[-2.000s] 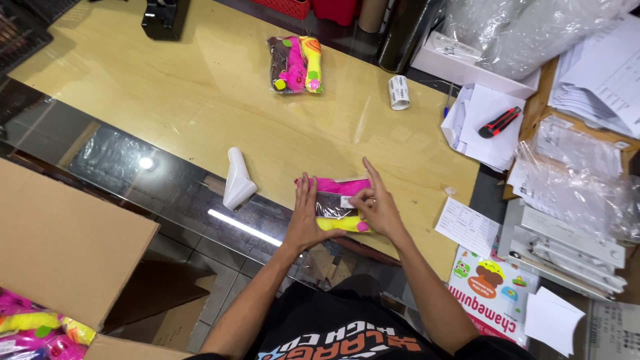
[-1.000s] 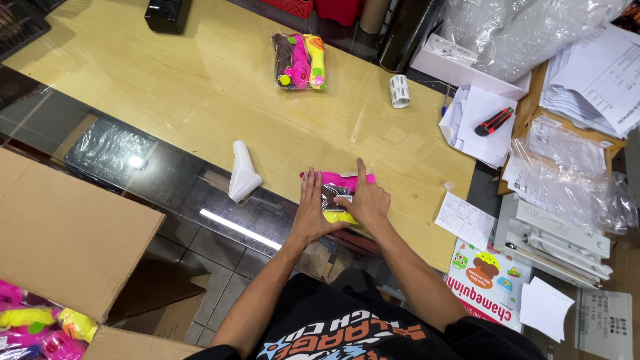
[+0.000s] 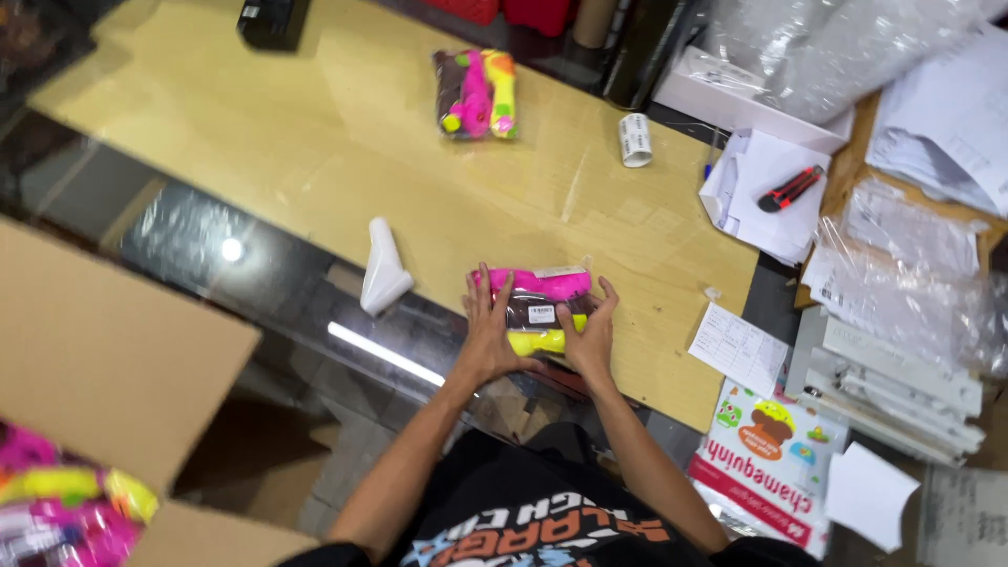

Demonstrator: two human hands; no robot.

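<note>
A clear plastic packet of pink, dark brown and yellow items lies at the near edge of the wooden board, a white barcode label on its brown part. My left hand grips its left side, fingers over the top. On the right side, my right hand holds it with the thumb on the front beside the label. A similar packet lies farther up the board. To the left of my hands is a white plastic handheld device. A roll of white labels sits at the upper right.
An open cardboard box at lower left holds more bright packets. Papers with a red and black utility knife on them, plastic bags, a printed slip and a paper package crowd the right. A black device stands at upper left.
My right hand has moved from over the packet's middle to its right side, uncovering the barcode label. My left hand stays on the left side.
</note>
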